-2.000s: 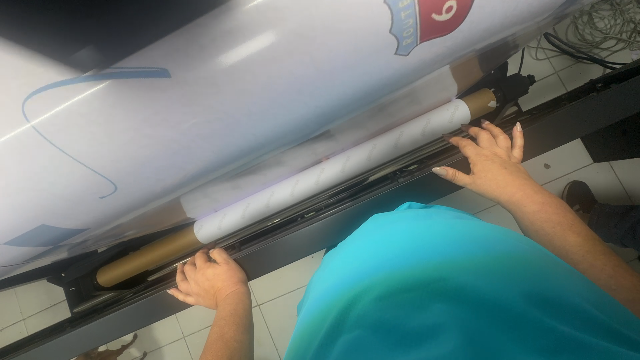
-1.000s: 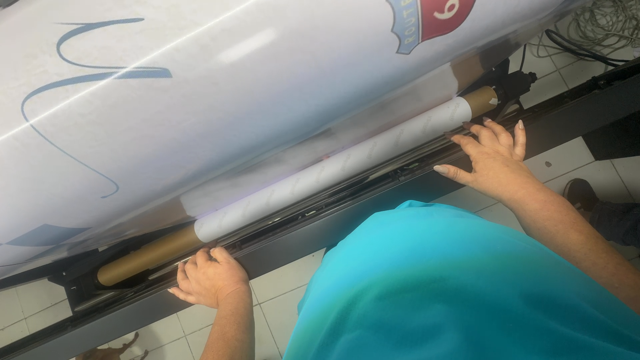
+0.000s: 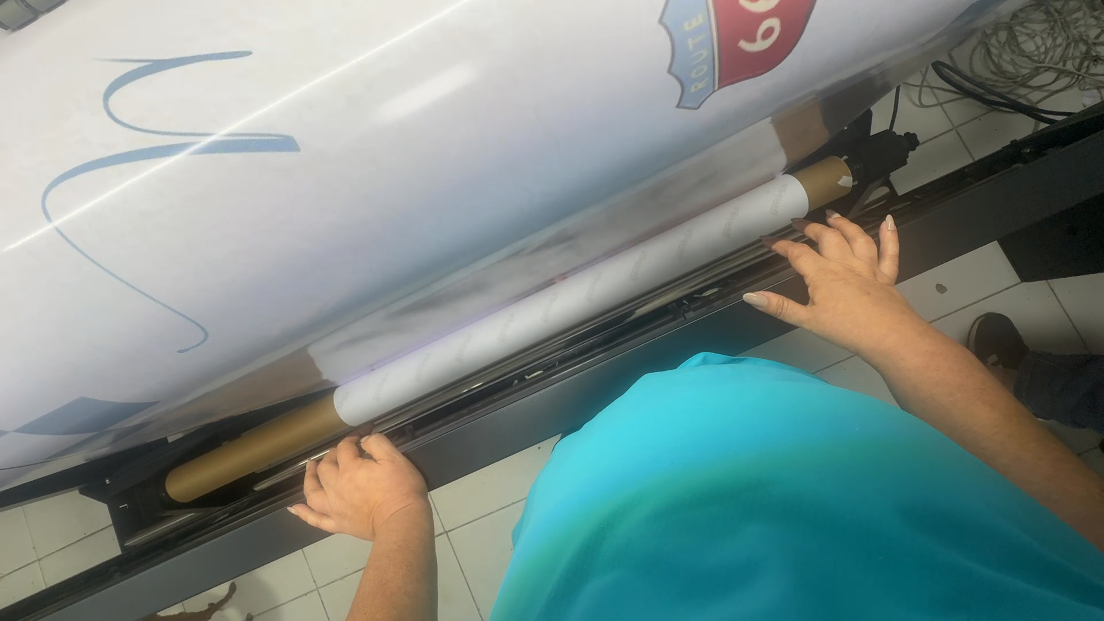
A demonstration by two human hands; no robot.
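A wide glossy printed sheet [image 3: 448, 155] with blue lettering strokes and a red-and-blue road shield slopes down in front of me. Below it, white backed media is wound on a brown cardboard core [image 3: 259, 444], forming a narrow white roll [image 3: 586, 297] along the machine's dark metal rail [image 3: 552, 388]. My left hand [image 3: 366, 483] rests on the rail near the roll's left end, fingers curled over the edge. My right hand [image 3: 841, 276] lies on the rail near the roll's right end, fingers spread. Neither hand shows anything held; the left fingertips are partly hidden.
Black end holders [image 3: 884, 155] carry the core. Coiled cables [image 3: 1035, 52] lie on the tiled floor at the upper right. Another person's dark shoe [image 3: 996, 341] and trouser leg show at the right edge. A teal garment [image 3: 759, 492] fills the lower middle.
The printed sheet has moved down over the last two seconds, and more of its blue lettering shows at the upper left. Both hands have stayed in nearly the same places.
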